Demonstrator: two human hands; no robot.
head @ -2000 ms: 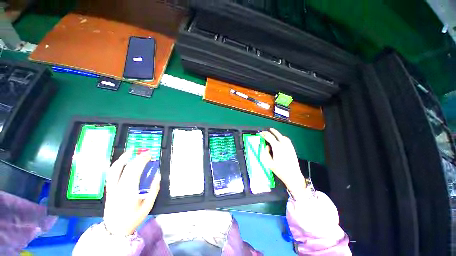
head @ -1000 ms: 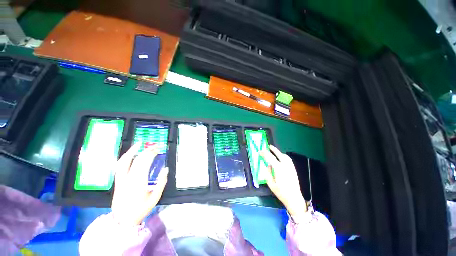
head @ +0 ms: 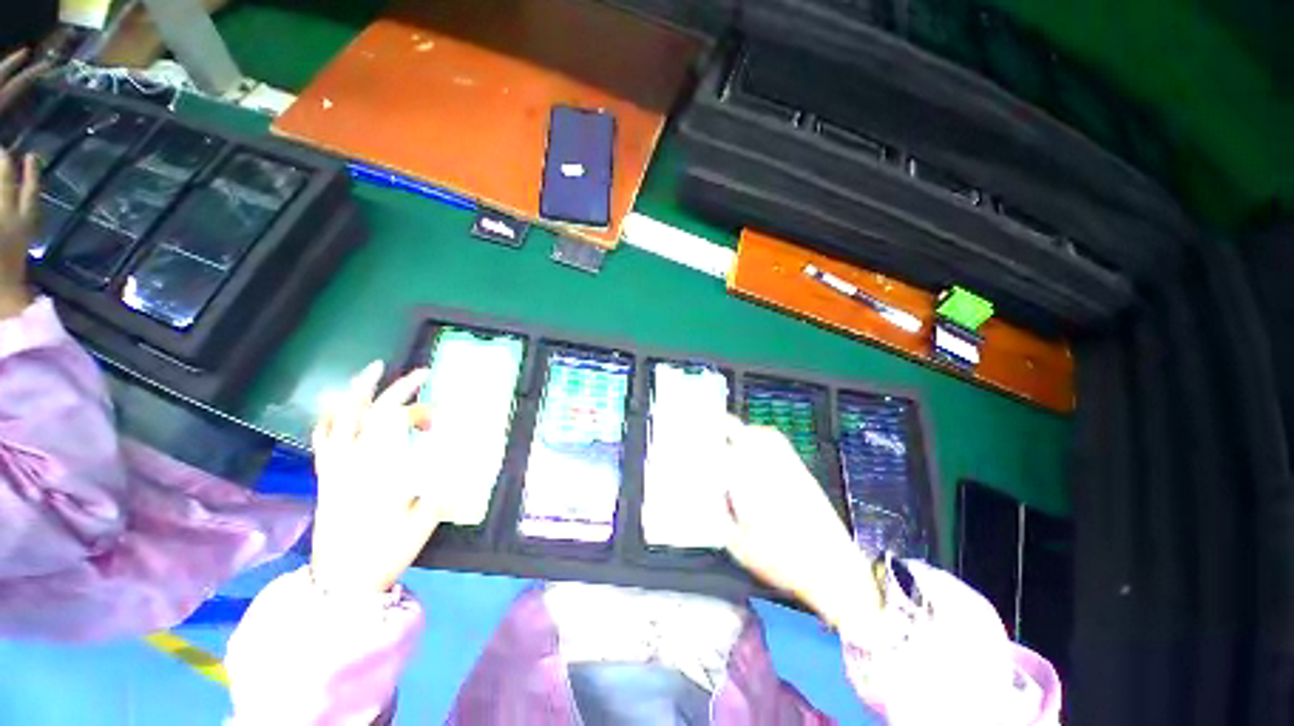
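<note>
The black foam phone tray (head: 678, 567) lies in front of me with five lit phones in a row. My left hand (head: 372, 475) is over the left edge of the leftmost phone (head: 480, 426), fingers spread, holding nothing. The second phone (head: 575, 440) shows green rows above a white area. My right hand (head: 773, 496) reaches over the middle phone (head: 684, 454), which has a white screen, and partly covers the fourth phone (head: 788, 409). The rightmost phone (head: 877, 468) shows a dark screen with text rows.
A dark phone (head: 579, 163) lies on the orange-brown board (head: 426, 107). Stacked foam trays (head: 908, 185) stand at the back right. A narrow brown board (head: 1029, 362) holds a pen and green block. Two dark phones (head: 989, 546) lie right. A neighbour's sleeve (head: 114, 482) and foam tray (head: 241, 348) are left.
The view has swung left, so the bench things sit further right. My left hand has moved to the leftmost phone, my right hand to the middle phone. The rightmost screen has turned from green-white to dark.
</note>
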